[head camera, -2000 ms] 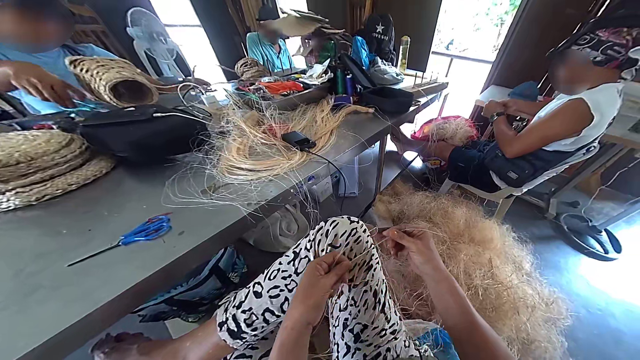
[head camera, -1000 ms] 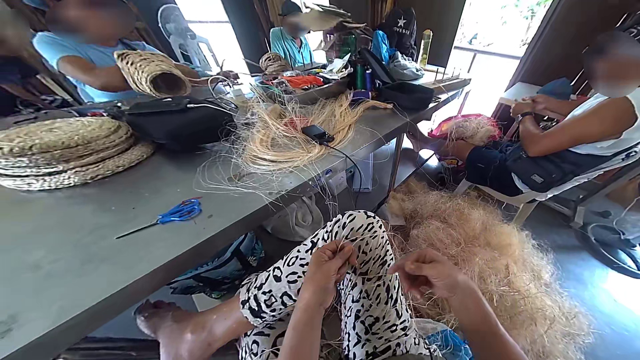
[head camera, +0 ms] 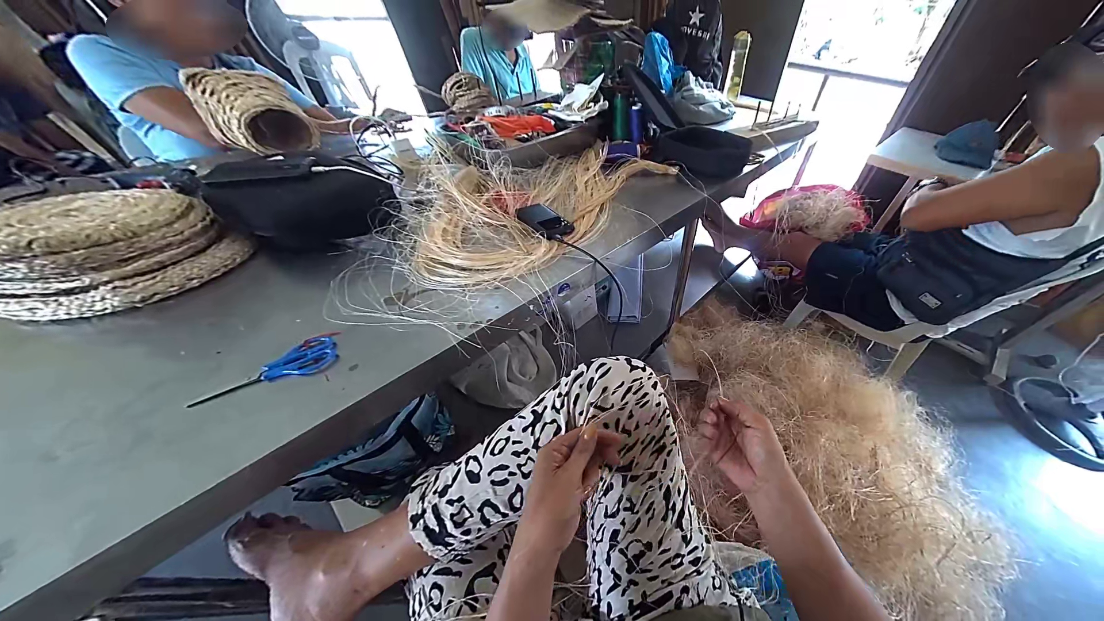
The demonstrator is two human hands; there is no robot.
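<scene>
My left hand (head camera: 565, 474) rests over the patterned trousers (head camera: 509, 448) near my raised knee, thumb and fingers pinched together on a thin plant fibre strand. Right of the knee, my right hand (head camera: 737, 440) pinches a fine fibre that sticks up above its fingertips. Beyond and beneath that hand spreads a large heap of loose tan fibres (head camera: 854, 457) on the floor. A hank of pale fibres (head camera: 492, 246) lies on the grey table (head camera: 112, 405), with a small black device (head camera: 544, 221) and its cable on top. Blue-handled scissors (head camera: 297, 358) lie nearer the table's edge.
Coiled braided mats (head camera: 103, 250) and a black bag (head camera: 297, 198) occupy the left of the table. Behind them, a person holds a woven basket (head camera: 246, 112). A full tray (head camera: 535, 151) stands farther back. Another person sits on a white chair (head camera: 906, 332) at right. A patterned bag (head camera: 379, 453) is under the table.
My right hand has risen slightly and turned, with its fingers curled upward now. My left hand stays near the knee. The view has shifted somewhat.
</scene>
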